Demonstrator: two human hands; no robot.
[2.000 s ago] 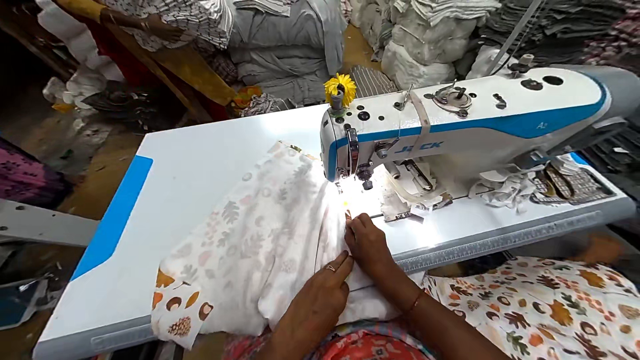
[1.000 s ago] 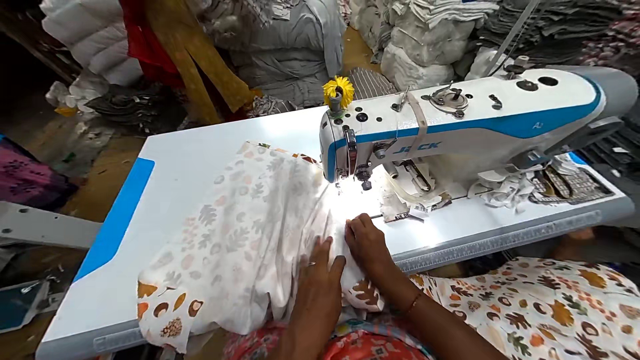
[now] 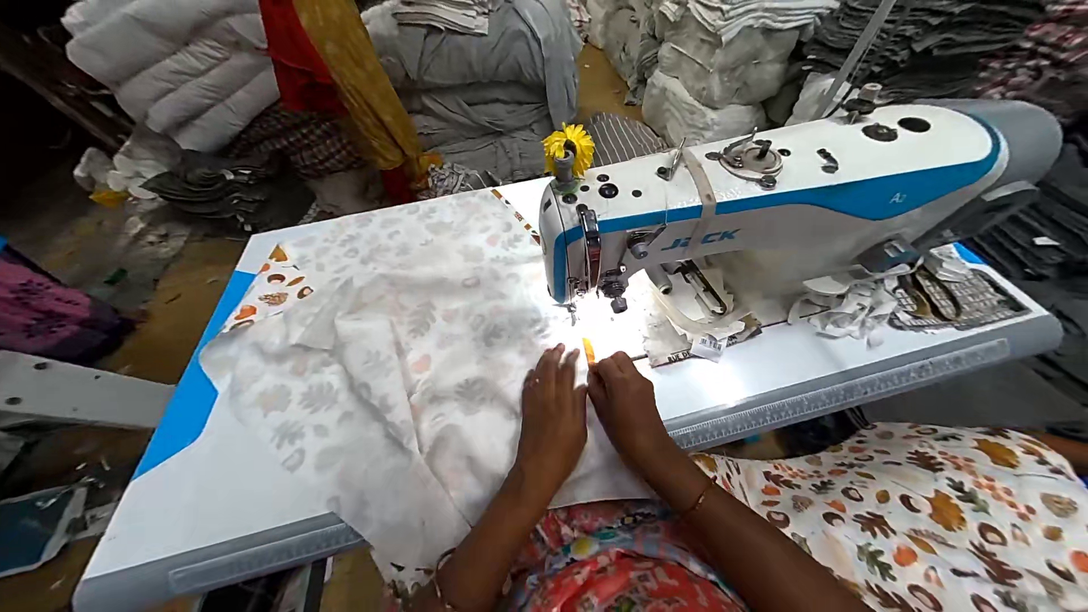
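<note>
A white leaf-print fabric lies mostly with its pale side up, left of and under the needle area of a white and blue Jack sewing machine. My left hand rests flat on the fabric, fingers extended, just in front of the lit presser foot. Beside it, my right hand has its fingers curled on the fabric's right edge, where a small orange-printed strip shows. Its fingertips pinch that edge. More of the printed fabric hangs at the lower right, below the table edge.
Fabric scraps and scissors lie at the right of the machine bed. A ruler tape runs along the table's front edge. Stacked cloth bundles stand behind the table. A yellow flower tops the machine head.
The fabric has spread out farther left and back over the table. My left hand has moved forward, close beside my right hand, which stays near the needle area.
</note>
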